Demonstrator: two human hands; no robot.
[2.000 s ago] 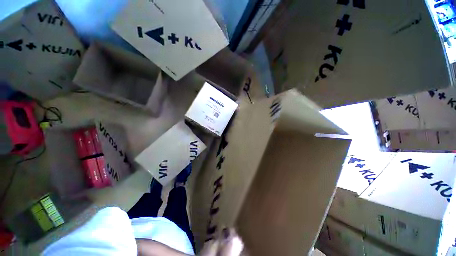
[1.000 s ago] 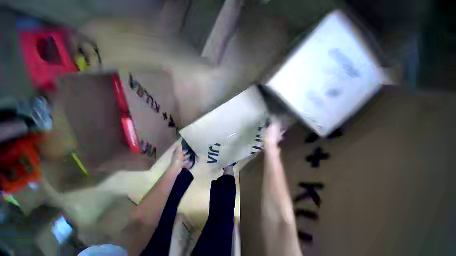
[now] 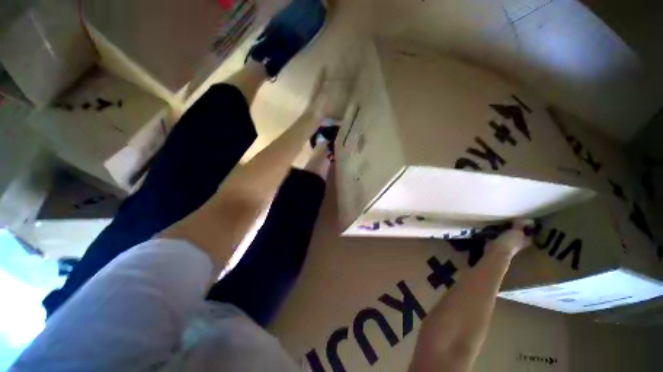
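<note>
A tan carton [image 3: 465, 116] with black print is tilted in front of me, right of centre, with a pale lower face showing. My right hand [image 3: 512, 238] is at this carton's lower edge, fingers curled against it. My left hand [image 3: 334, 91] is blurred beside the carton's left side; its fingers and any contact are unclear. A large carton [image 3: 363, 312] with big black letters lies under and below the tilted carton.
My dark-shod feet [image 3: 294, 33] and dark trouser legs are left of centre. Other cartons [image 3: 109, 120] lie at the upper left. More printed cartons [image 3: 611, 196] stand at the right. A pale labelled box face [image 3: 592, 290] is at the lower right.
The view has swung right and closer. The carton between my hands now sits over the large carton's side and is tilted. The red goods have nearly left the picture.
</note>
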